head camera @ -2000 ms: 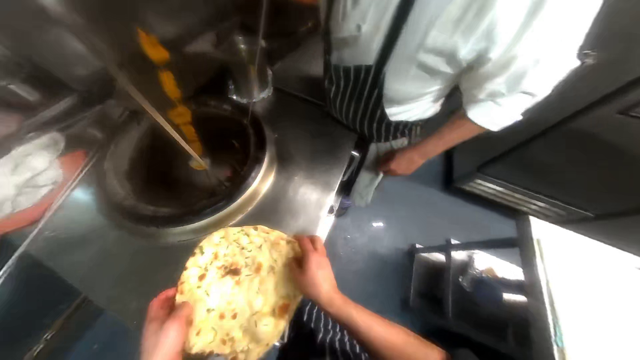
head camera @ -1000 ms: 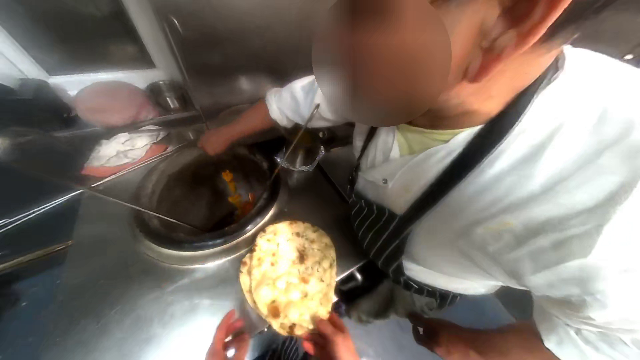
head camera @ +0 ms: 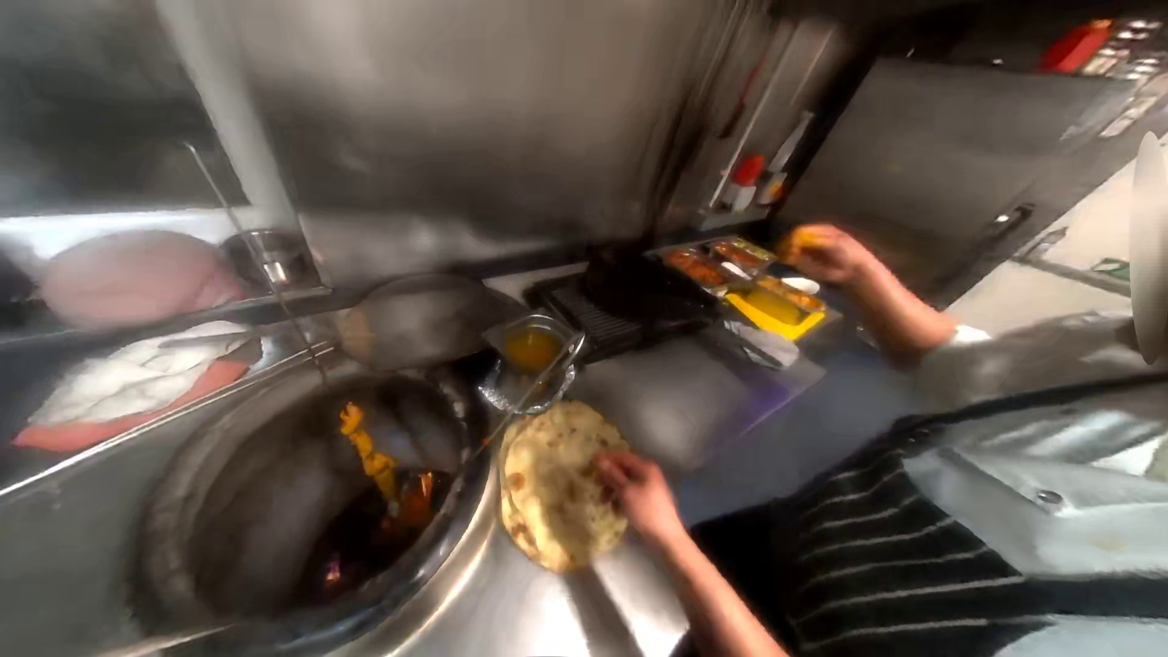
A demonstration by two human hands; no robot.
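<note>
A round, browned flatbread (head camera: 561,493) lies on the steel counter against the rim of a tandoor oven (head camera: 479,538); a second edge along its left side suggests another beneath. My right hand (head camera: 639,497) grips its right edge with the fingertips. My left hand is out of the picture. Inside the oven, orange pieces of food (head camera: 370,452) hang on a skewer above a dim glow. Just behind the bread stands a foil-wrapped container (head camera: 531,351) of yellow liquid with a thin metal rod across it.
A co-worker's hand (head camera: 826,255) holds something orange above food trays (head camera: 776,310) at the back right. Their striped apron (head camera: 894,547) is close on the right. A white cloth (head camera: 137,374) lies left of the oven. A metal rod (head camera: 251,246) leans out of the oven.
The flatbread, held up between both my hands two seconds ago, is now down beside the oven. My left hand has left the view. The co-worker's arm is no longer over the oven. The view has swung.
</note>
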